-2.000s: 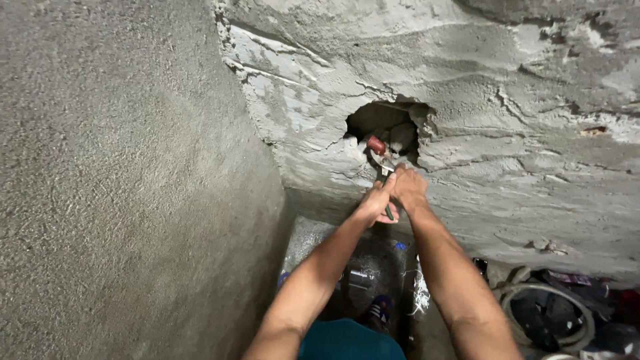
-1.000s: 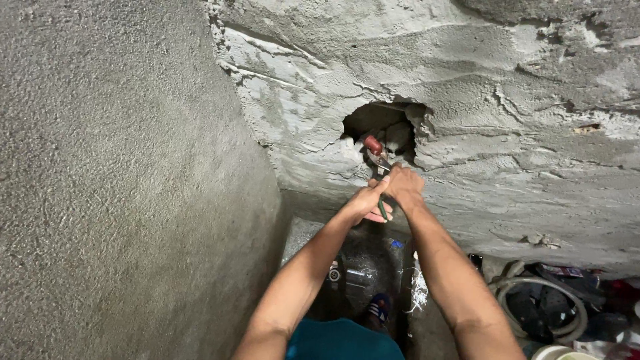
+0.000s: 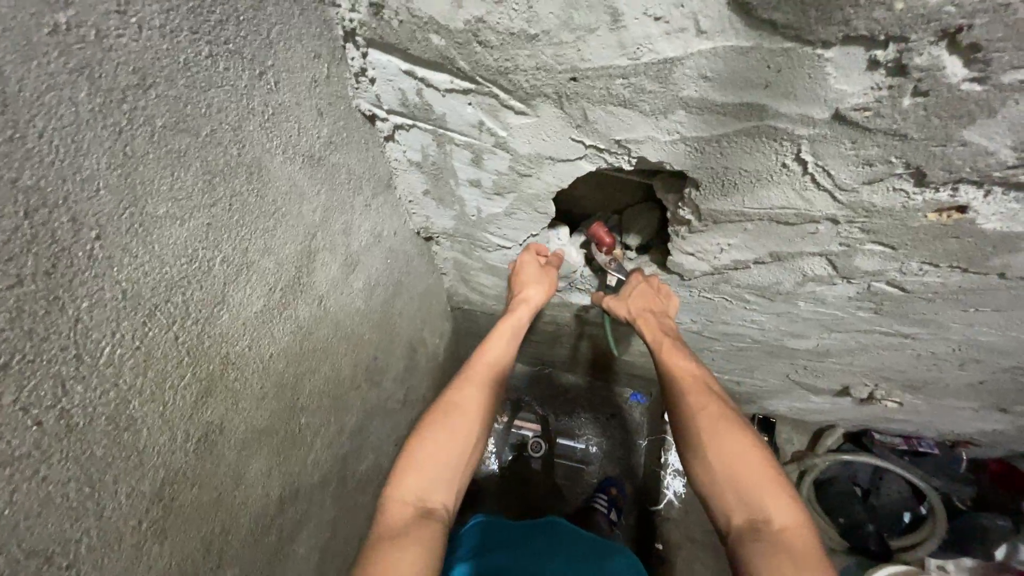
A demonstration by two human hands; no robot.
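A jagged hole (image 3: 612, 196) opens in the rough cement-plastered wall. Inside it a red pipe fitting (image 3: 602, 238) sticks out, with grey lumps of rubble (image 3: 642, 224) beside it. My right hand (image 3: 644, 300) grips pliers (image 3: 611, 266) whose metal jaws are at the base of the red fitting; a green handle hangs below the hand. At the hole's lower left edge, my left hand (image 3: 534, 276) has its fingertips on a whitish lump (image 3: 564, 248). Whether it grasps the lump or only touches it cannot be told.
A second rough wall (image 3: 224, 264) rises on the left. Below lie a wet dark floor with a round drain (image 3: 536, 446), a blue scrap (image 3: 638, 397) and my shoe (image 3: 608, 500). At the lower right, a coiled hose (image 3: 932, 512) lies among dark bags and other items.
My left hand has left the pliers beside my right hand and moved left to the hole's edge. The right hand remains on the pliers.
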